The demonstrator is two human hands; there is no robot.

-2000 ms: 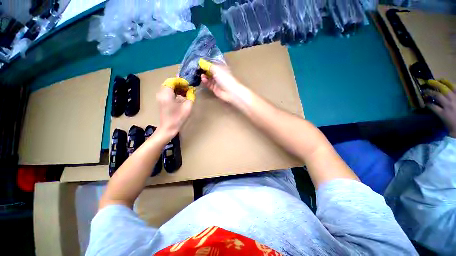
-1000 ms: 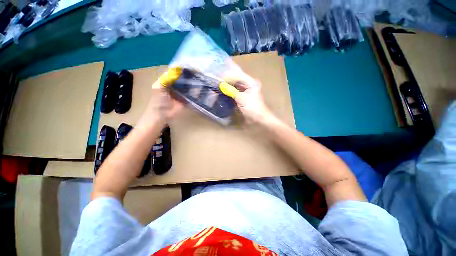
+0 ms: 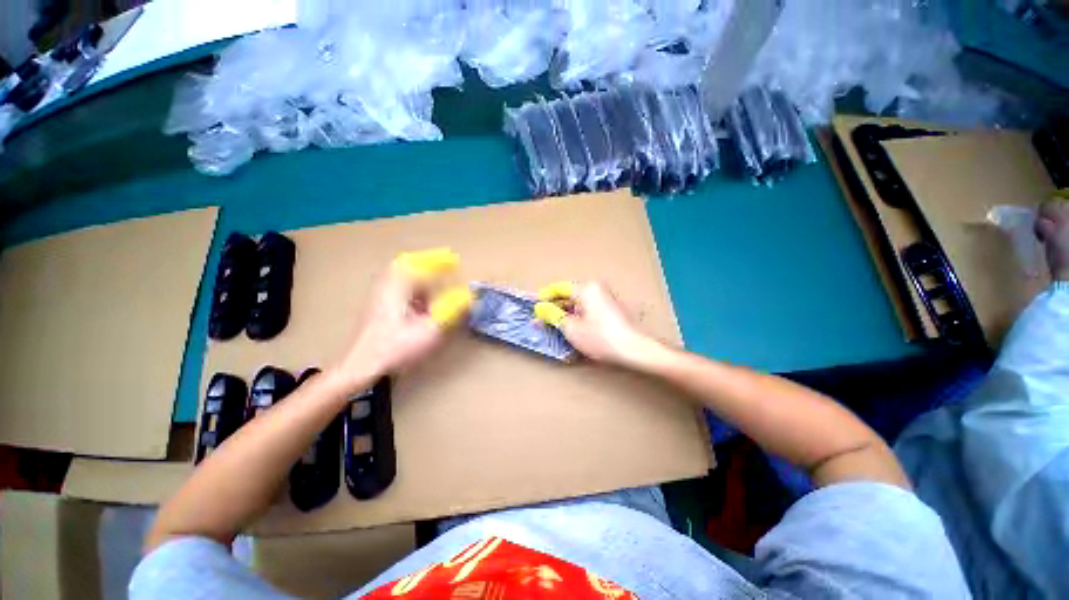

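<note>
A bagged housing (image 3: 516,322), grey under wrinkled film, is held low over the cardboard sheet (image 3: 528,434), slanting down to the right. My right hand (image 3: 596,325), with yellow finger cots, grips its right end. My left hand (image 3: 404,316) is at its left end, blurred, its yellow-tipped fingers bent; I cannot tell whether they hold the film. Bare glossy black housings stand in two rows on the sheet's left: two in the far row (image 3: 272,285), several in the near row (image 3: 369,440), partly behind my left forearm.
A spare cardboard sheet (image 3: 94,334) lies left. Bagged housings (image 3: 621,138) stand in a row at the far side, near a heap of empty bags (image 3: 317,88). At the right, a coworker's hand (image 3: 1055,234) is by another sheet (image 3: 979,223). An open carton (image 3: 29,539) is below left.
The bagged housing has come down from the raised two-handed hold, and its loose film no longer spreads above it. The view has shifted. A cardboard sheet now covers part of the coworker's work.
</note>
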